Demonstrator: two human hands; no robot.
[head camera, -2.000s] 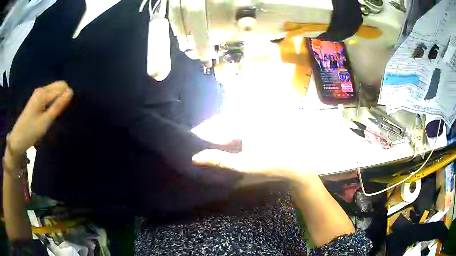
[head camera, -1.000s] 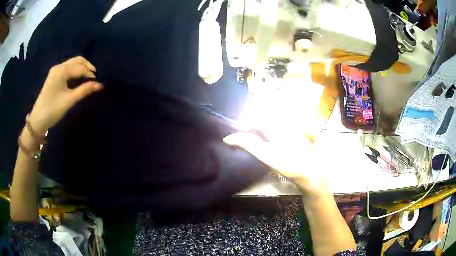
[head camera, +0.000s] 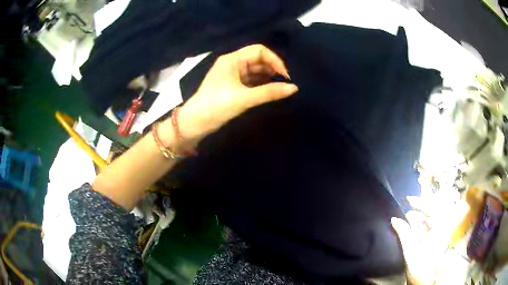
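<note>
A large dark garment piece (head camera: 301, 183) covers the middle of the view and spreads over the white table. My left hand (head camera: 242, 83) is above it, thumb and fingertips curled together at a dark fold, with a gap inside the curl. A fabric edge runs from these fingertips down right to my right hand (head camera: 415, 245). My right hand is washed out by glare at the lower right; its fingertips touch the fabric, but their grip is unclear. The cream-white sewing machine (head camera: 473, 122) stands at the right; glare hides its needle area.
A dark phone (head camera: 484, 227) lies at the right, beside a tan-orange strip (head camera: 467, 214). More dark cloth (head camera: 184, 28) lies at the back. A red-handled tool (head camera: 130, 117) is at the left. A yellow bar (head camera: 81, 140), white scraps and a blue crate (head camera: 16, 166) are at the far left.
The view has swung left, so the machine and phone now sit at the right edge. The garment still spans between my hands.
</note>
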